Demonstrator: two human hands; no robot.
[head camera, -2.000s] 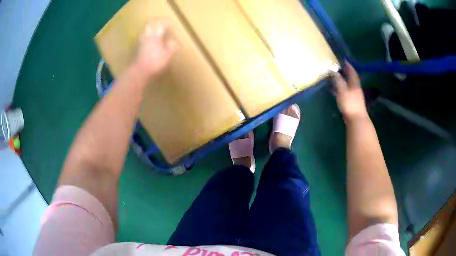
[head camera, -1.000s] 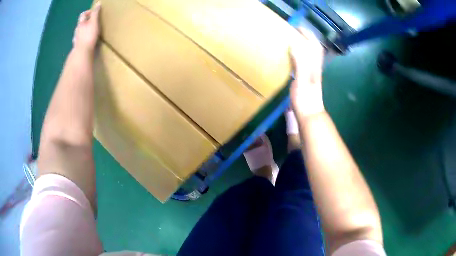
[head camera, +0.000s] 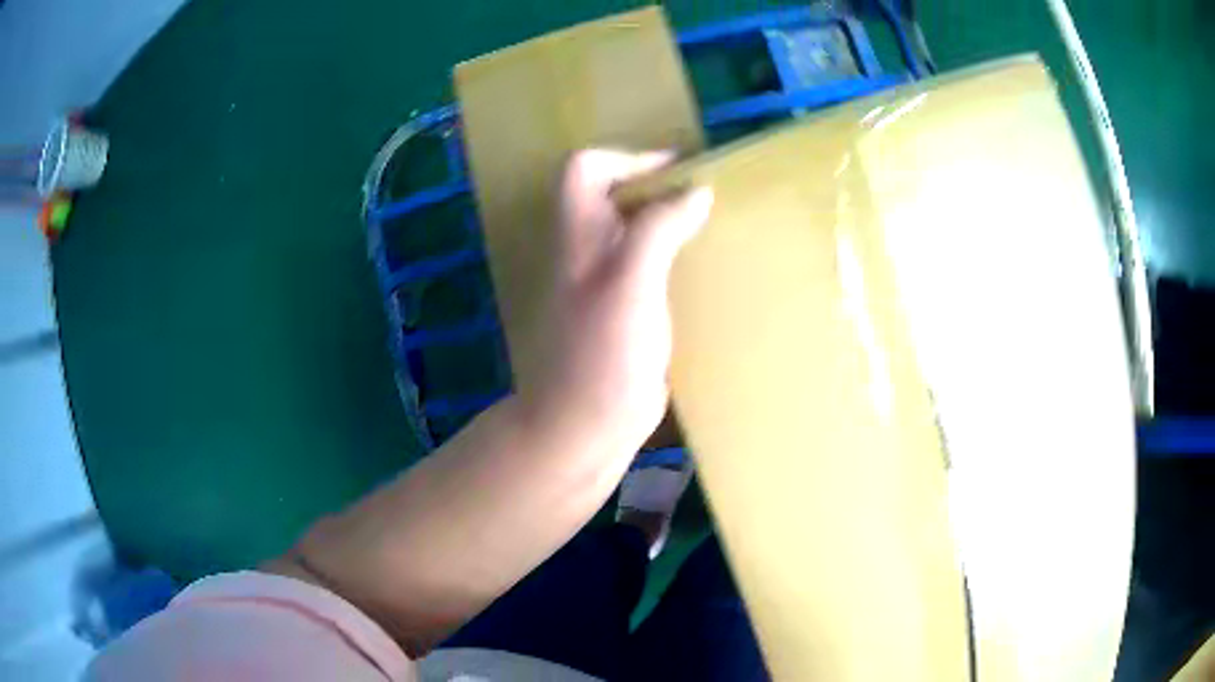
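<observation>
A large brown carton (head camera: 826, 386) with shiny tape along its seam is raised close to the camera, above the trolley. My left hand (head camera: 606, 293) grips its upper left corner, slightly blurred. My right hand is not in view; the carton may hide it. Another brown carton (head camera: 506, 200) stands on the blue platform trolley (head camera: 426, 271), behind my left hand and partly hidden by it. The trolley's open slatted deck shows around that carton.
A pale curved bar (head camera: 1117, 200) and dark shapes are at the right. A white basket (head camera: 77, 157) stands by the wall at the far left, with a small orange and green thing (head camera: 55, 215) below it. The floor (head camera: 227, 307) is green. My pink slipper shows below the trolley.
The large carton has moved right and come up close to the camera, held by my left hand. The trolley deck and another carton now show. My right hand has gone out of view.
</observation>
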